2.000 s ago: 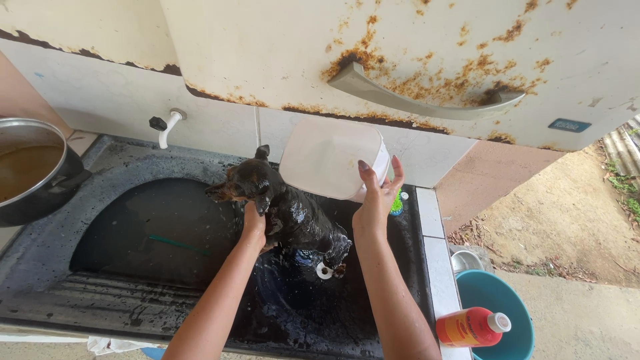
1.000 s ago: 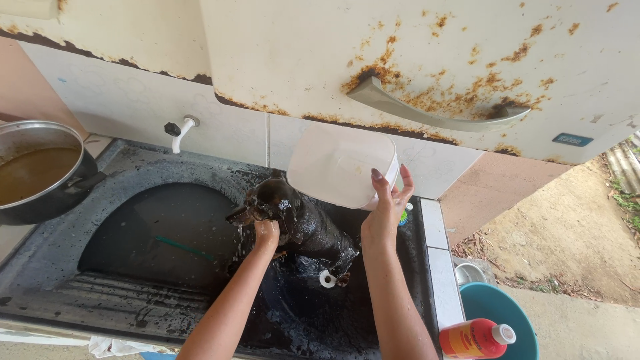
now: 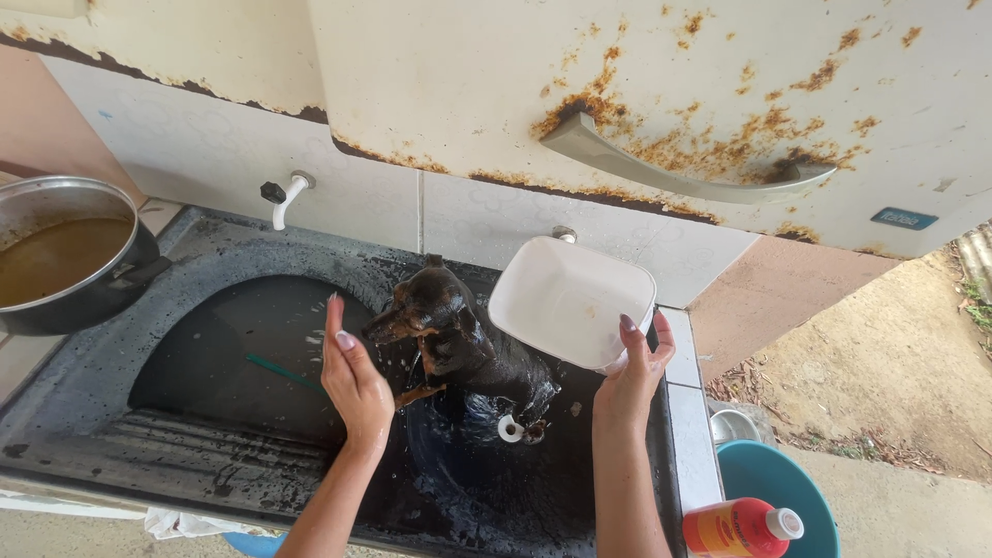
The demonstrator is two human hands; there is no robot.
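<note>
A small wet black-and-tan dog [image 3: 480, 349] stands in the dark sink basin [image 3: 496, 480], its head turned left and one front paw stretched toward my left wrist. My left hand [image 3: 356, 380] is raised just left of the dog, fingers apart from its muzzle and holding nothing. My right hand [image 3: 637, 353] grips the right side of a white plastic container [image 3: 570, 302], tilted above the dog's back with its opening facing me. A white ring-shaped drain fitting [image 3: 510, 428] shows by the dog's hind end.
A pot of brownish liquid [image 3: 58, 260] stands at the left. Behind the sink is a white tap [image 3: 288, 203]; a rusty cabinet [image 3: 589, 93] overhangs it. A green strip [image 3: 283, 372] lies in the left basin. At the lower right are a red bottle [image 3: 736, 528] and a teal bucket [image 3: 783, 480].
My left hand has let go of the dog's head and chest area and now stands apart, left of its muzzle. The right hand still holds the container.
</note>
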